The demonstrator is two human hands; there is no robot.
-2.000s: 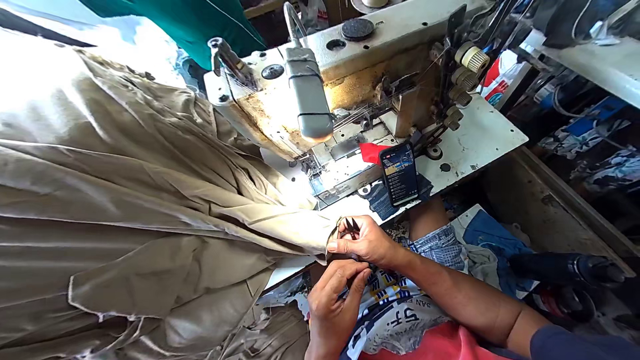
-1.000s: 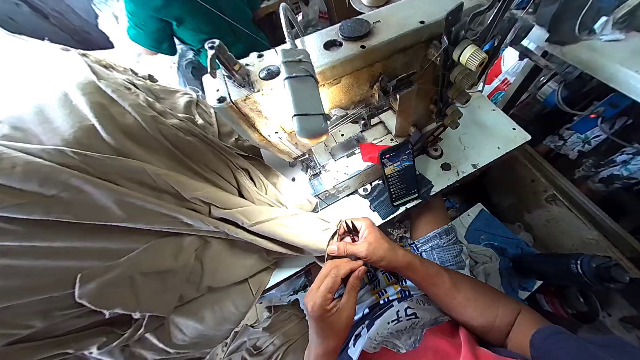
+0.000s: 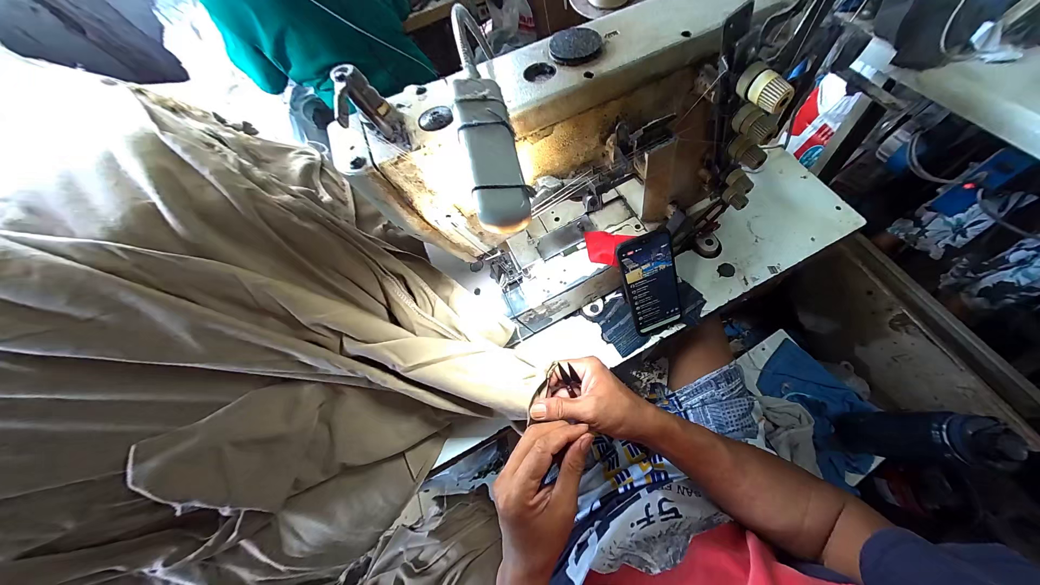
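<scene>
Small dark metal thread snips (image 3: 567, 375) sit in my right hand (image 3: 601, 398), tips pointing up and away. My left hand (image 3: 536, 479) is just below, fingertips pinching the cloth edge close to the right thumb. From my hands, khaki fabric (image 3: 268, 325) spreads in a large heap over the left side. Beyond them stands a sewing machine (image 3: 520, 106), its lit needle area (image 3: 508, 280) above the free end of the cloth. Whether the snips' blades are closed is hard to tell.
A smartphone (image 3: 648, 280) leans near the machine's front edge beside a red cloth scrap (image 3: 603, 247). Thread tension knobs (image 3: 764, 88) are at the machine's right. A dark bottle-like object (image 3: 934, 439) lies at right. A person in green clothing (image 3: 325, 41) is behind the machine.
</scene>
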